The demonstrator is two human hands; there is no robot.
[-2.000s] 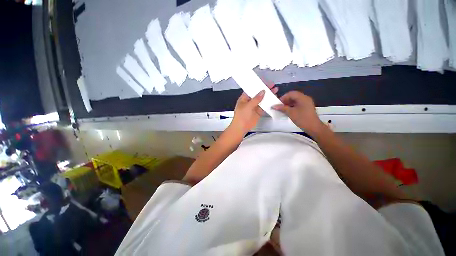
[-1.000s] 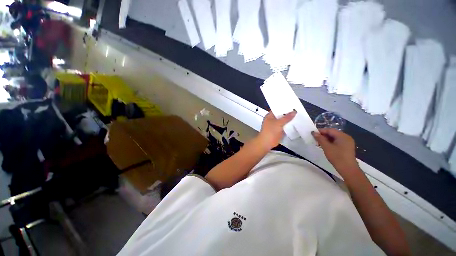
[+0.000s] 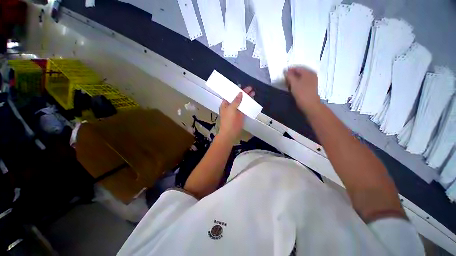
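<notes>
My left hand (image 3: 231, 114) holds a short white cut piece (image 3: 220, 85) over the table rail, with the thumb on top and fingers beneath. My right hand (image 3: 303, 86) is slightly blurred at the row of white strips. Its fingertips pinch the lower end of a long white strip (image 3: 270, 42), which reaches lower than its neighbours. The stacks of white strips (image 3: 347, 55) lie fanned in a row to the right, with ragged lower ends.
The white rail (image 3: 295, 142) and dark table covering (image 3: 215, 60) run diagonally beside my body. Grey underlay (image 3: 167, 15) lies under the stacks. Below the table at left are yellow crates (image 3: 75, 75), a brown cardboard box (image 3: 127, 150) and dark cloth heaps.
My right hand has left the held white piece and moved up to the strips. My left hand has moved left with the piece. The round disc has gone from clear view.
</notes>
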